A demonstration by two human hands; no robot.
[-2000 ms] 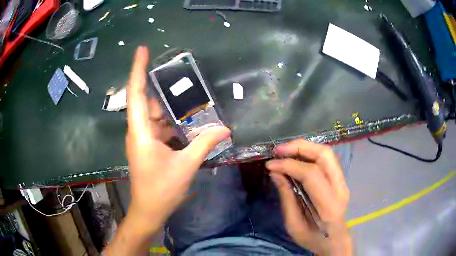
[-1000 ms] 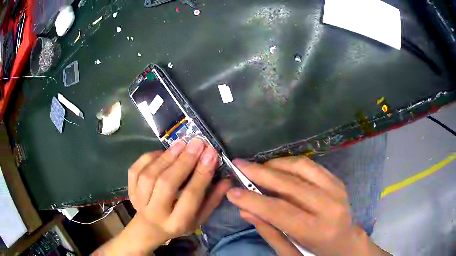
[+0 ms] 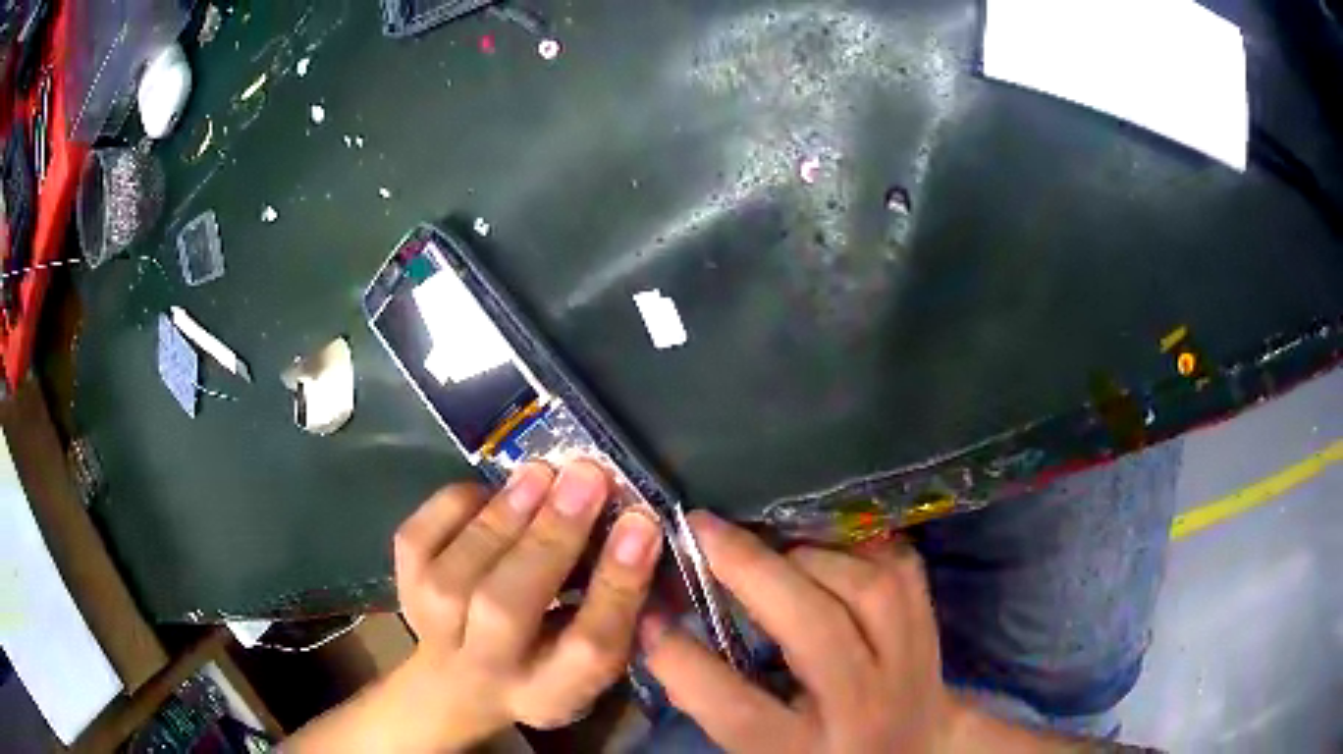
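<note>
A phone assembly with a dark housing [image 3: 567, 386] lies slanted at the mat's front edge. In it sit a screen [image 3: 458, 364] with a white label or glare on it, an orange flex strip [image 3: 513, 426] and a blue board part [image 3: 533, 439]. My left hand [image 3: 530, 597] presses its fingertips on the lower half of the phone and hides it. My right hand [image 3: 810, 626] holds silver tweezers [image 3: 706, 578], whose tip is at the housing's lower right edge.
On the green mat [image 3: 619, 162] lie a small white piece [image 3: 660, 318], a crumpled cream piece [image 3: 321, 386], a blue-grey keypad [image 3: 178, 364], a clear lens [image 3: 201, 249], a cup of screws [image 3: 121, 205] and a white card [image 3: 1115, 71]. A red tray [image 3: 47, 243] stands at the left.
The board and screen, earlier held up in my left hand, now lie in the dark housing. In the last second the hands stay at the phone's lower end; the view has shifted slightly.
</note>
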